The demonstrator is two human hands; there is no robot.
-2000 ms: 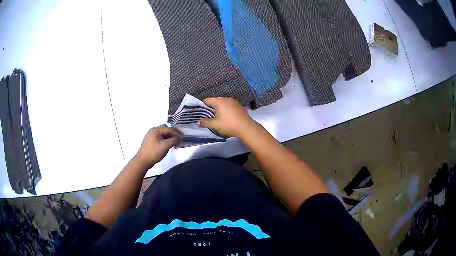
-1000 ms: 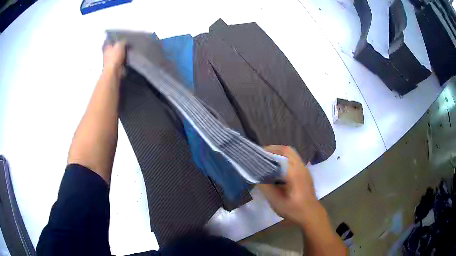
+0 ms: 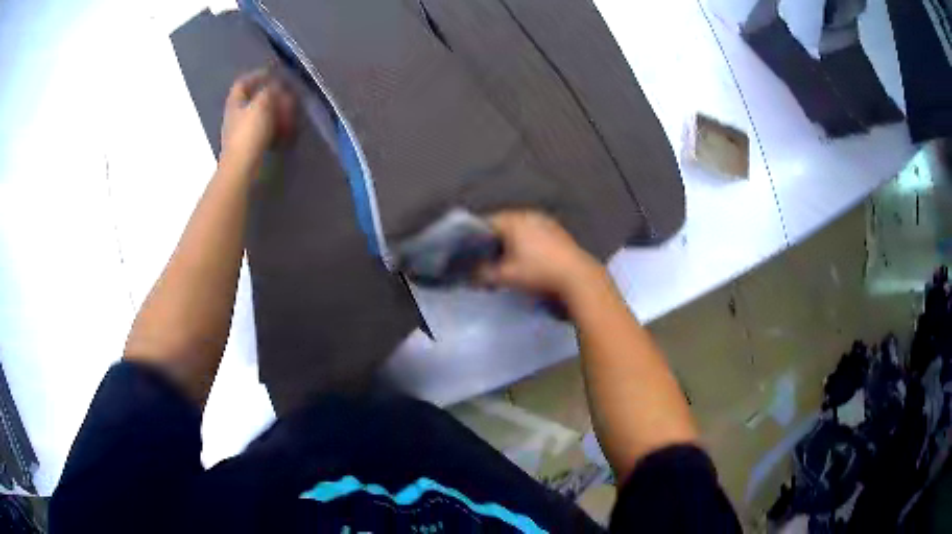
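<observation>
A grey-brown cut panel stack [image 3: 386, 94] with a pale edge lies on the white table, with a strip of blue panel [image 3: 361, 198] showing along its left side. Another long grey-brown panel [image 3: 303, 302] lies to the left, partly below it. My left hand [image 3: 257, 117] is blurred over the upper part of that left panel, fingers bent; whether it holds cloth is unclear. My right hand [image 3: 538, 256] is closed on a blurred, bunched dark and pale cloth end [image 3: 451, 248] at the stack's lower end.
A small open tan box [image 3: 718, 146] stands on the white table to the right. Dark narrow offcuts [image 3: 825, 78] lie at the upper right, and dark strips [image 3: 13, 433] at the left edge. Dark fabric scraps [image 3: 856, 438] lie on the floor at the lower right, beyond the curved table edge.
The striped-edged stack held slanting between both hands has come down over the blue panel, covering most of it. My right hand has moved up and left in view. The camera view has shifted.
</observation>
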